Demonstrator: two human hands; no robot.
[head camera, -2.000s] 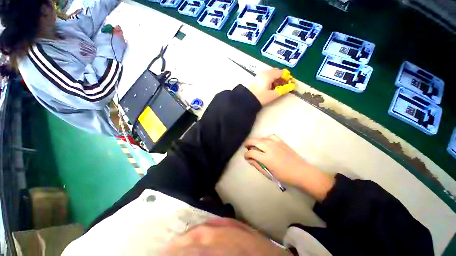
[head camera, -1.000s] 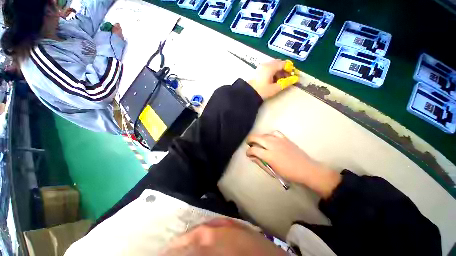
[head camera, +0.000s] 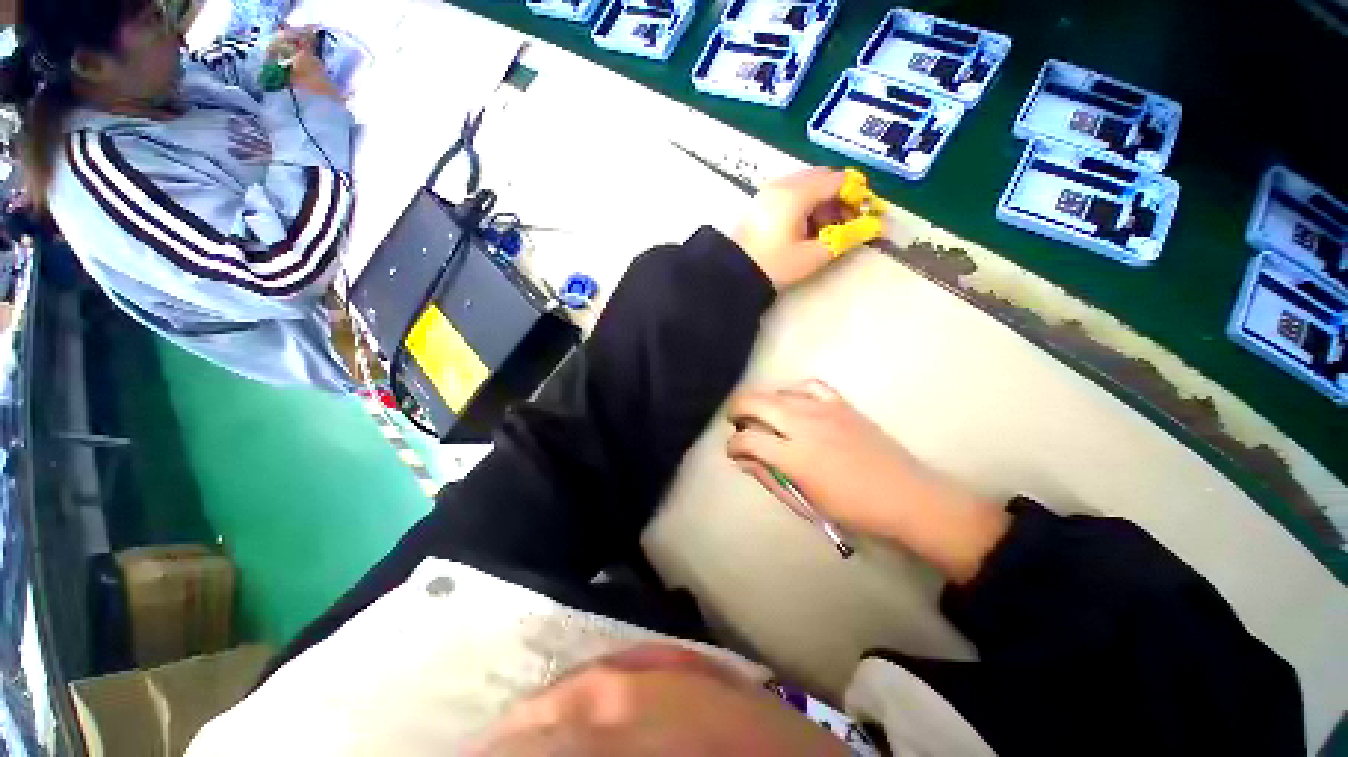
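My left hand (head camera: 806, 229) rests at the bench's far edge beside the conveyor, with yellow finger cots (head camera: 853, 234) on its fingertips. The fingers are curled and apart, and no object shows between them. My right hand (head camera: 828, 459) lies on the beige work mat (head camera: 887, 348), closed around a slim green and metallic pen-like tool (head camera: 809, 512). The tool's metal end sticks out below the palm, pointing towards me. Light-blue open plastic housings (head camera: 1087, 203) with black and silver parts inside lie in pairs on the dark green belt.
A black metal box (head camera: 466, 318) with a yellow label and black cable stands at left. Dark pliers (head camera: 467, 153) lie behind it and a blue round piece (head camera: 578, 290) beside it. A person in a grey jacket (head camera: 207, 222) sits at left. The conveyor's worn edge (head camera: 1094, 360) runs along the bench.
The housings have shifted right in view. The seated person's head and hand, with a green item, have risen. My left hand has barely moved; my right hand keeps the tool.
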